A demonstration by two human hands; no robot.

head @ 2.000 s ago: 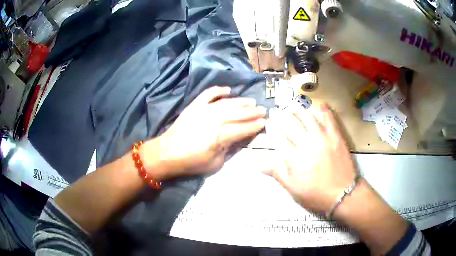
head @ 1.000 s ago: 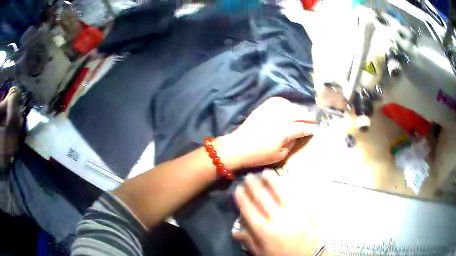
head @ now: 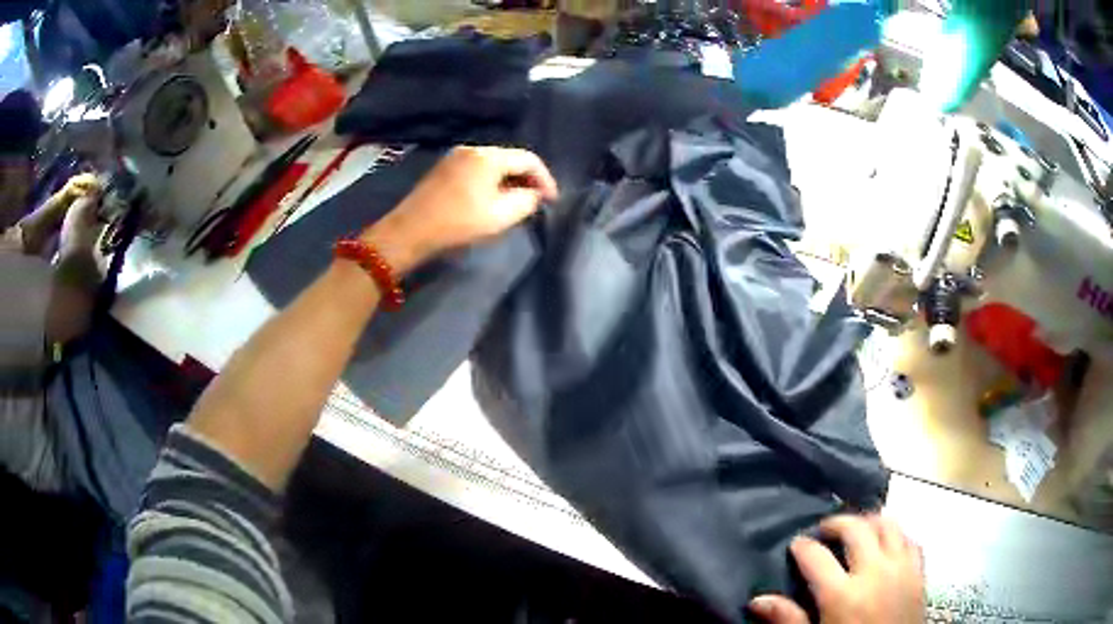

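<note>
The dark grey-blue garment cloth (head: 659, 366) lies spread and creased across the machine table, left of the needle area, and hangs over the front edge. My left hand (head: 476, 201) is at its upper left edge, with curled fingers pinching the cloth. My right hand (head: 860, 573), cut off by the bottom edge, holds the cloth's lower right corner between thumb and fingers. A flat dark panel (head: 409, 366) lies under my left forearm. The sewing machine head (head: 934, 207) stands at the right, with no hand at the needle.
A folded dark cloth bundle (head: 433, 85) lies at the upper left. A red cloth (head: 1019, 341) and white labels (head: 1023, 445) lie on the machine bed. A blue object (head: 812, 55) is behind the machine. Another person's hands (head: 73, 219) show at the far left.
The view has shifted left. My hands have left the needle area, left hand up and left, right hand down and right. The garment is now drawn away from the needle and spread out.
</note>
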